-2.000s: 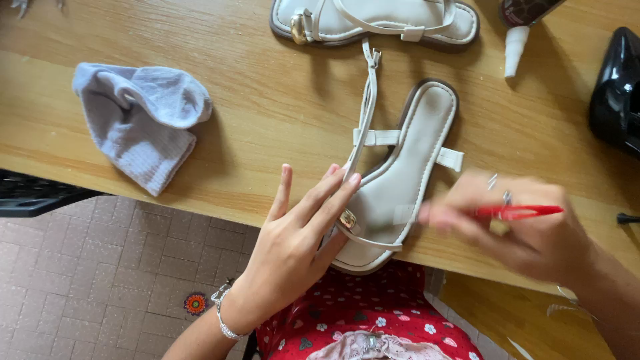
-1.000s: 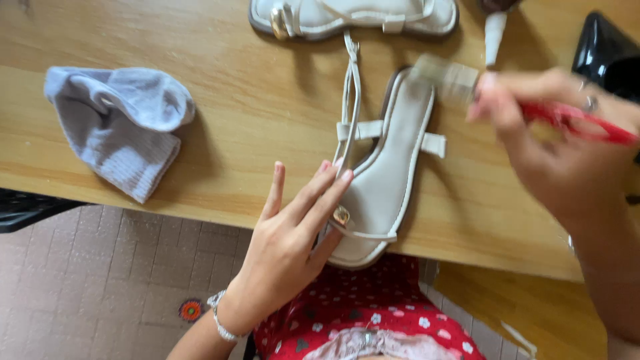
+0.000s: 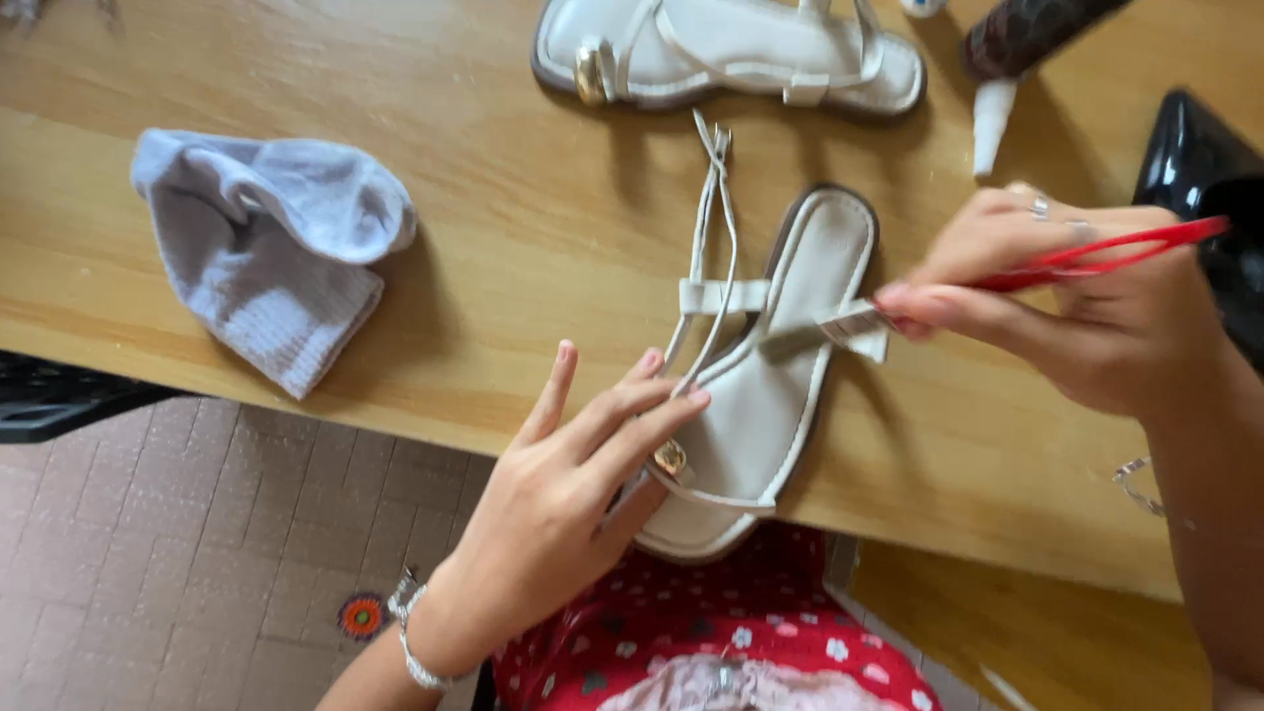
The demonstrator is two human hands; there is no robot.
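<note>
A white strappy sandal (image 3: 746, 425) lies sole down on the wooden table, its toe at the near edge. My left hand (image 3: 568, 494) rests on its front left side, fingers spread over the thin straps beside the gold ornament (image 3: 669, 457); the thumb is partly hidden, and whether it pinches the sandal is unclear. In my right hand (image 3: 1066, 286) is a flat paintbrush with a red handle (image 3: 1106, 255). Its bristles (image 3: 790, 341) touch or hover just over the middle of the insole. The matching sandal (image 3: 731, 49) lies farther back, cut off by the top of the view.
A pale grey-lilac sock (image 3: 267, 237) lies on the table (image 3: 494, 247) at left. Back right are a dark bottle with a white nozzle (image 3: 992, 123) and a glossy black object (image 3: 1200, 158). The table's near edge runs just beneath the sandal's toe.
The brush in my right hand was at the front of the sandal two seconds ago, then by its heel, and is now over the middle. My left hand has stayed at the front of the sandal.
</note>
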